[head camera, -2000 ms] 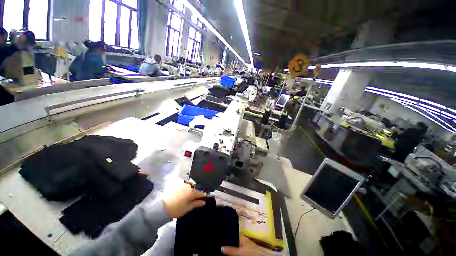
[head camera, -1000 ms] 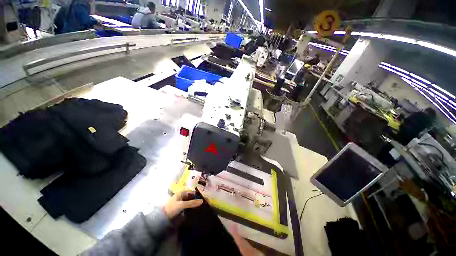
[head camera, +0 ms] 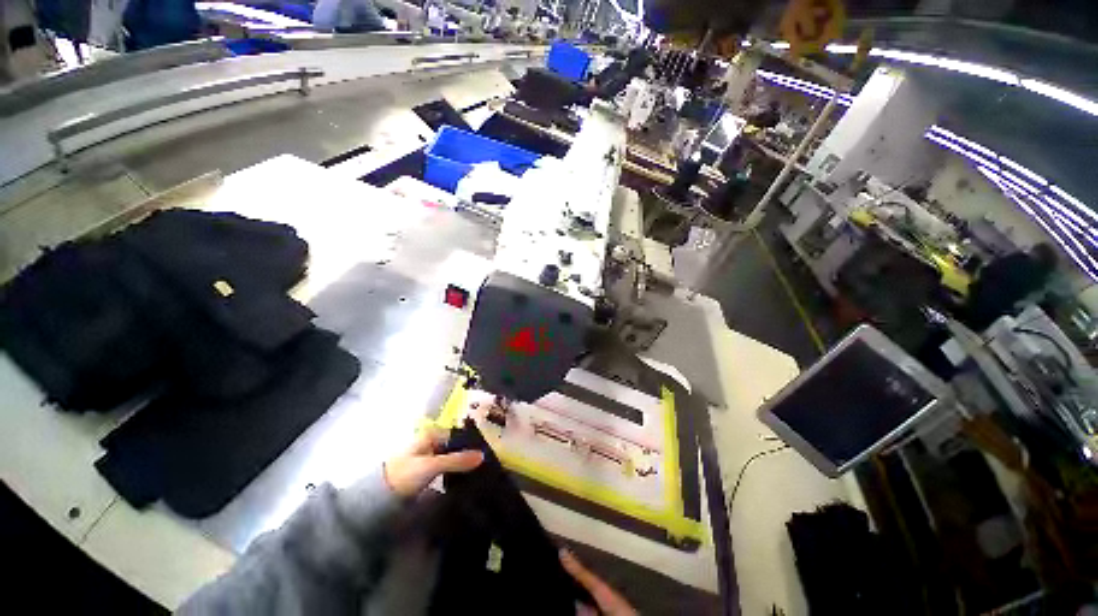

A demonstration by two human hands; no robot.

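Note:
A black fabric piece [head camera: 488, 529] with a small pale label hangs between my hands at the bottom centre, in front of the machine. My left hand [head camera: 424, 462] pinches its upper end between thumb and fingers, close to the needle area [head camera: 488, 413]. My right hand [head camera: 596, 586] is at its right edge, partly cut off by the frame's bottom. The sewing machine head [head camera: 526, 337] has a dark grey cover with a red logo. The template [head camera: 590, 451], pale with yellow taped edges, lies under and right of the head.
A heap of black panels [head camera: 157, 313] lies left on the table [head camera: 397, 325]. A smaller black pile [head camera: 833, 554] lies right, below the control screen [head camera: 852, 400]. A blue bin [head camera: 464, 159] stands behind. A metal-railed trough [head camera: 193, 108] runs along the back left.
The view has tilted down and shifted. The black piece, earlier spread broad and flat-looking, now appears narrower and slanted, and its pale label shows. Both hands remain at it.

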